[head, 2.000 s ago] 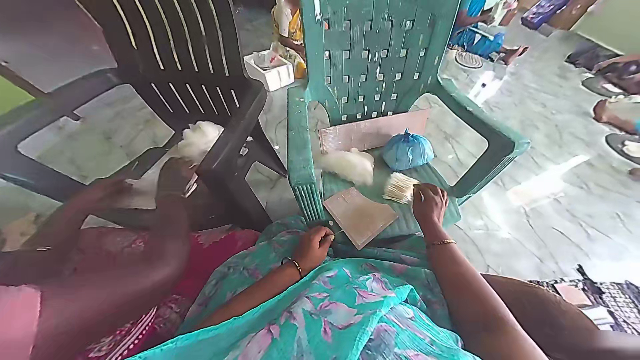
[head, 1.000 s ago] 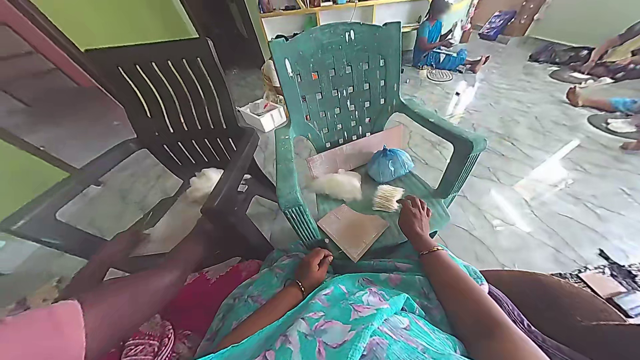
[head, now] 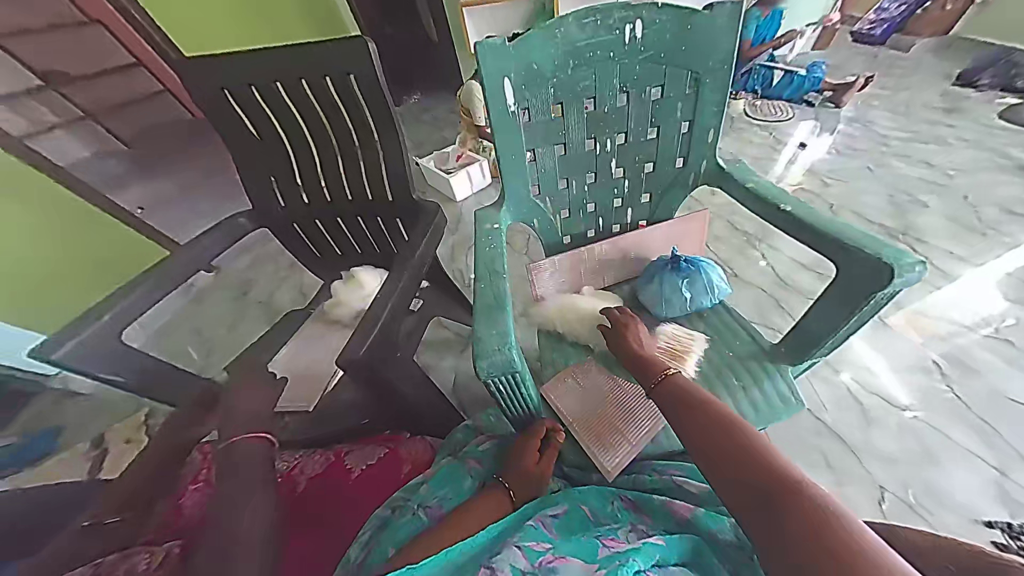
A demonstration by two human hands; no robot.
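Observation:
My right hand (head: 628,340) reaches over the seat of the green plastic chair (head: 744,364), its fingertips at the edge of a tuft of white cotton (head: 578,316). Partly behind my right wrist lies a bundle of thin cream-coloured wicks (head: 682,350). A tied blue plastic bag (head: 684,284) sits behind the bundle. My left hand (head: 534,458) rests on my lap by the seat's front edge, fingers curled; whether it holds something small cannot be told. Between the hands lies a ribbed brown board (head: 604,416). A longer board (head: 620,254) leans against the chair back.
At left, a co-worker's hands (head: 248,392) are at a dark plastic chair (head: 400,320) holding a board (head: 308,364) and white cotton (head: 356,294). A white box (head: 454,172) stands on the floor behind. Another person (head: 788,68) sits on the floor at the back right.
My right hand has moved left from beside the wick bundle to the cotton tuft. My left hand has stayed near the seat's front edge.

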